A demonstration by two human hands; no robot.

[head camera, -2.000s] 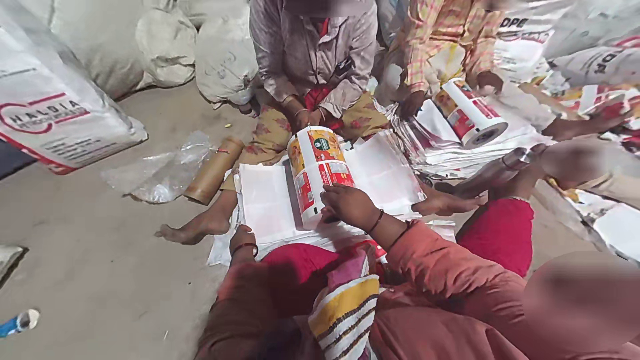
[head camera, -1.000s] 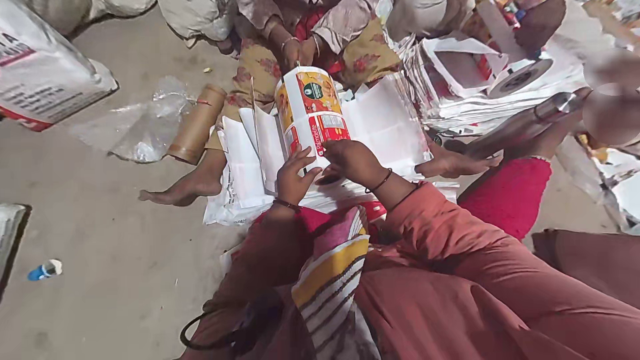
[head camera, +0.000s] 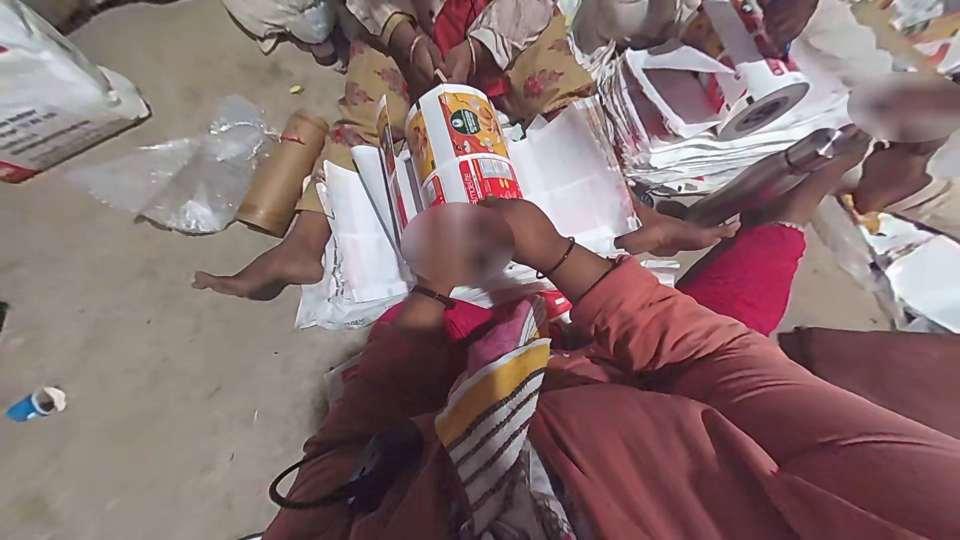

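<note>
A roll of printed packaging film (head camera: 465, 142), white with orange and red panels, lies lengthwise before me on spread white sheets (head camera: 566, 172). At its near end is my left hand (head camera: 450, 251), blurred, so its fingers cannot be made out. My right hand (head camera: 529, 232) is beside it, fingers curled at the near right edge of the roll. A seated person's hands (head camera: 442, 60) meet just beyond the roll's far end, with a thin stick-like piece between them. More printed sheets stand on edge along the roll's left side.
A brown cardboard tube (head camera: 283, 172) and clear plastic film (head camera: 199, 169) lie on the floor at left. Another roll (head camera: 765, 101) rests on stacked sheets at right, near a metal bottle (head camera: 772, 176). A white sack (head camera: 56, 97) stands upper left. Other people's feet flank the sheets.
My left hand has come from the sheets' near left edge to the roll's near end, beside my right hand. The view has tilted down.
</note>
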